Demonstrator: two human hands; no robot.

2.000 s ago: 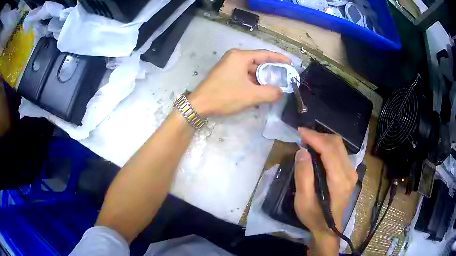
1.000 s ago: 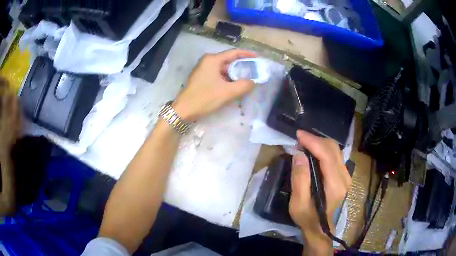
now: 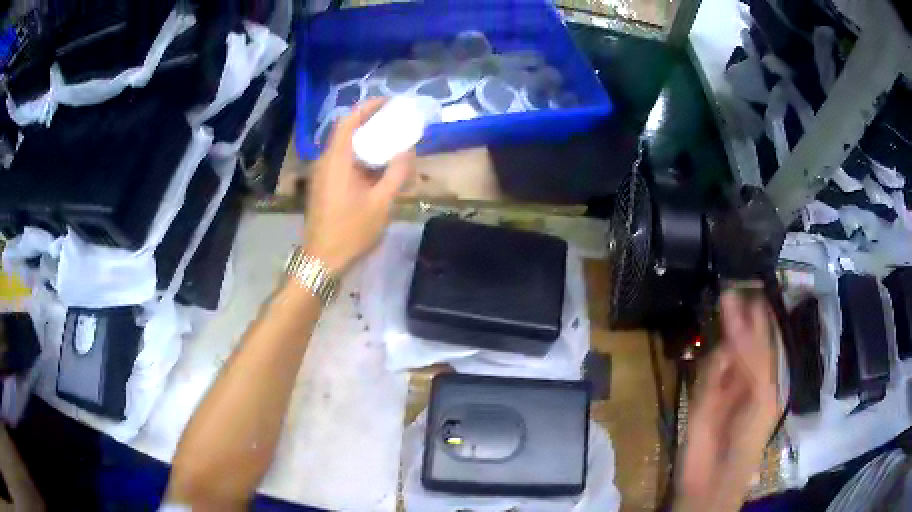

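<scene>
My left hand [image 3: 345, 205] holds a white oval cover [image 3: 390, 131] in its fingertips at the front edge of the blue parts tray [image 3: 540, 122], which is full of similar oval pieces. My right hand [image 3: 735, 395] is blurred at the right, beside the fume fan, its fingers at a dark stand. Whether it still grips the soldering iron cannot be told. A black housing [image 3: 487, 285] lies on foam sheet at the centre. A second housing [image 3: 508, 435] lies nearer on foam, its oval recess facing up with a small yellowish spot at the recess's left end.
The black fume fan [image 3: 640, 245] stands right of the housings, with a red light and cords below. Foam-wrapped housings [image 3: 90, 160] are stacked at left, with another housing [image 3: 98, 360] in front. More dark parts [image 3: 862, 335] lie on white sheet at far right. A bystander's arm shows at lower left.
The view has swung right. My left hand has carried the oval cover from above the bench to the tray. My right hand has moved from over the near housing to beside the fan.
</scene>
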